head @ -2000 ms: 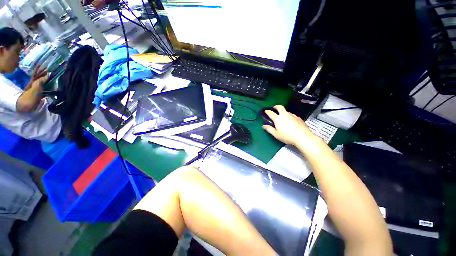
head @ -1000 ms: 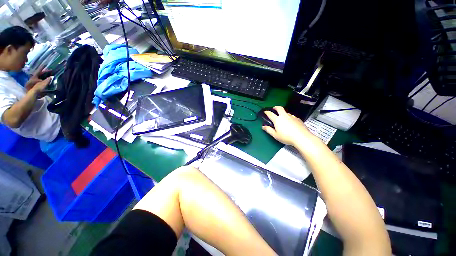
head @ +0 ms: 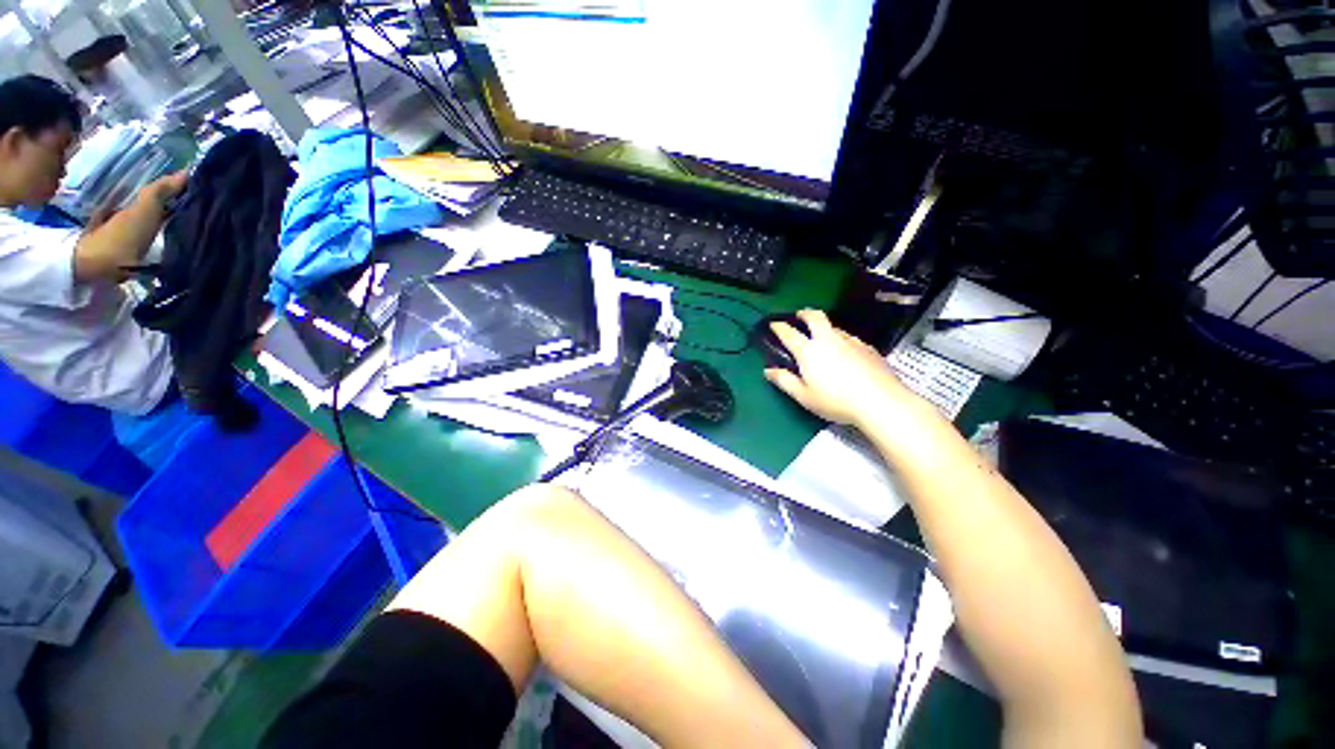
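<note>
My right hand (head: pixel 823 366) rests on a small black computer mouse (head: pixel 775 340) on the green mat, with the fingers over it. My left arm is bent in front of me, its elbow over the lower left corner of a glossy screen unit (head: pixel 820 585); the left hand is not visible, and the forearm runs out of the bottom edge. The screen unit lies flat on white sheets and reflects strongly. A black barcode scanner (head: pixel 700 392) lies beyond it. A lit monitor (head: pixel 674 88) stands behind, with a keyboard (head: pixel 644 227) below.
Screen units with paper (head: pixel 505 319) lie at left, dark units (head: pixel 1142 549) at right. A printed sheet (head: pixel 937 384) lies beside my right forearm. A blue cloth (head: pixel 340 212), hanging cable (head: pixel 352 439) and blue bin (head: pixel 278 542) are at left. Another person (head: pixel 73 293) sits at far left.
The other person at far left has raised an arm and shifted slightly. My right hand stays on the mouse, and the view has moved very slightly.
</note>
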